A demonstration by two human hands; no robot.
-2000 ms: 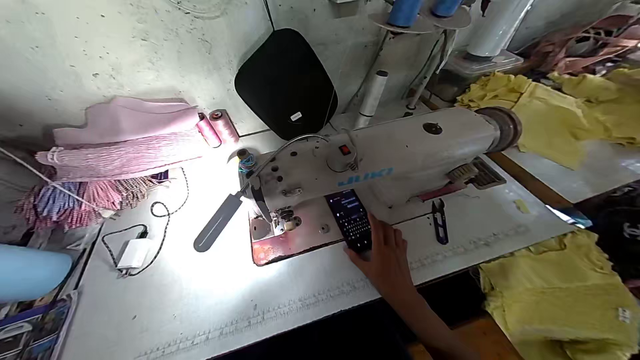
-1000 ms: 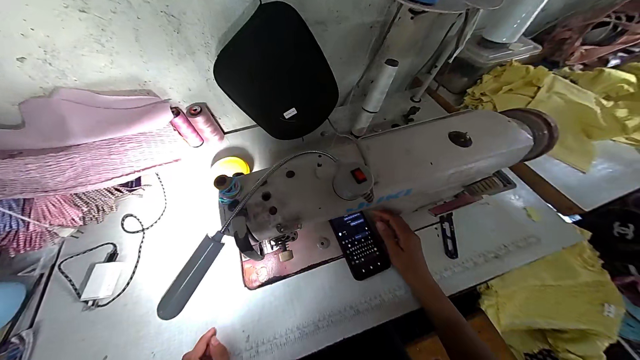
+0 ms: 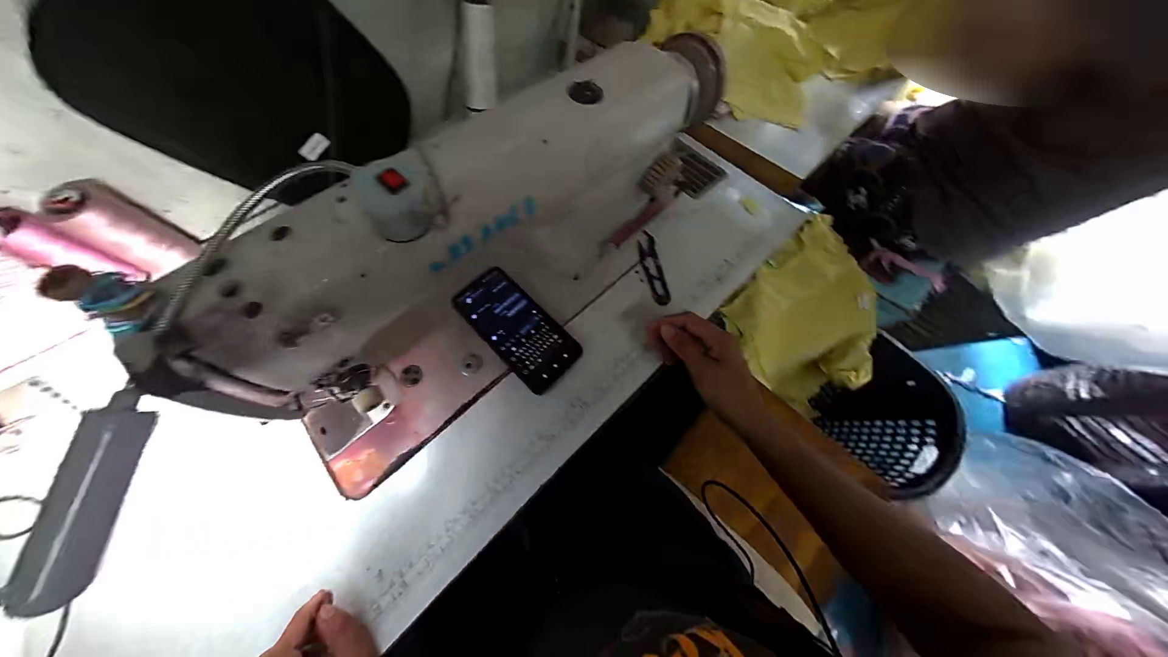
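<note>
My right hand rests at the front edge of the sewing table, fingers loosely curled, touching no tool. Left of it a black smartphone with a lit screen and keyboard lies on the bed of a Juki sewing machine. Black thread snips lie just above my right hand. My left hand is at the bottom edge, only partly in view, its fingers close together; whether it holds anything cannot be told. The needle area is brightly lit.
Yellow fabric hangs over the table's right side above a black plastic basket. A grey lamp stands at left, pink thread cones behind. At upper right a blurred person is close by.
My right hand has moved off the phone to the table edge. My left hand, absent in the oldest frame, shows at the bottom. The view has swung to the right.
</note>
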